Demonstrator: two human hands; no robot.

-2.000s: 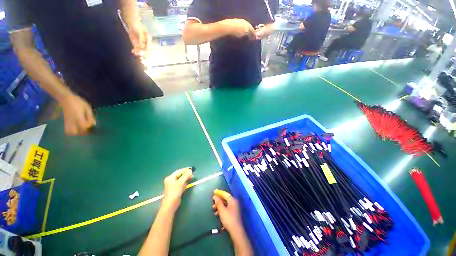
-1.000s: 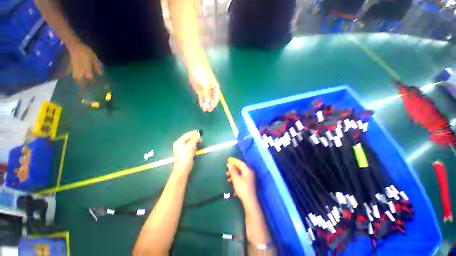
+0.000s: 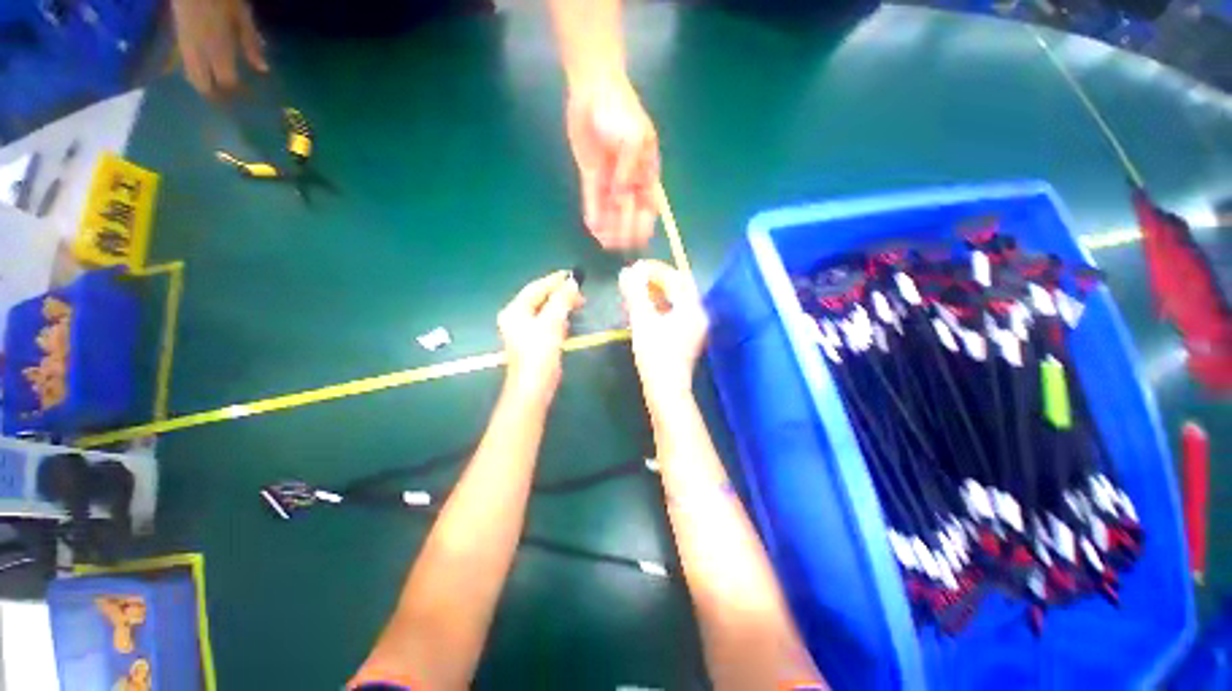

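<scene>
My left hand (image 3: 539,321) is at the middle of the green mat, its fingertips pinched on a small black piece, probably a connector housing (image 3: 577,277). My right hand (image 3: 662,313) is just right of it, fingers curled, a dark bit at its fingertips; what it holds is unclear. A black wire harness (image 3: 365,482) with white labels lies on the mat, passing behind my forearms, its connector end at the left. A loose white label (image 3: 434,339) lies left of my left hand.
Another person's open hand (image 3: 619,162) reaches in just beyond mine. Yellow-and-black pliers (image 3: 280,165) lie at upper left. A blue crate (image 3: 759,351) of harnesses stands at right, red wires (image 3: 1189,290) beyond it. Blue trays (image 3: 101,354) with orange parts are at left.
The view has tilted down. My right hand has moved up beside my left. The other person's hand has reached in closer, and the pliers now lie released on the mat.
</scene>
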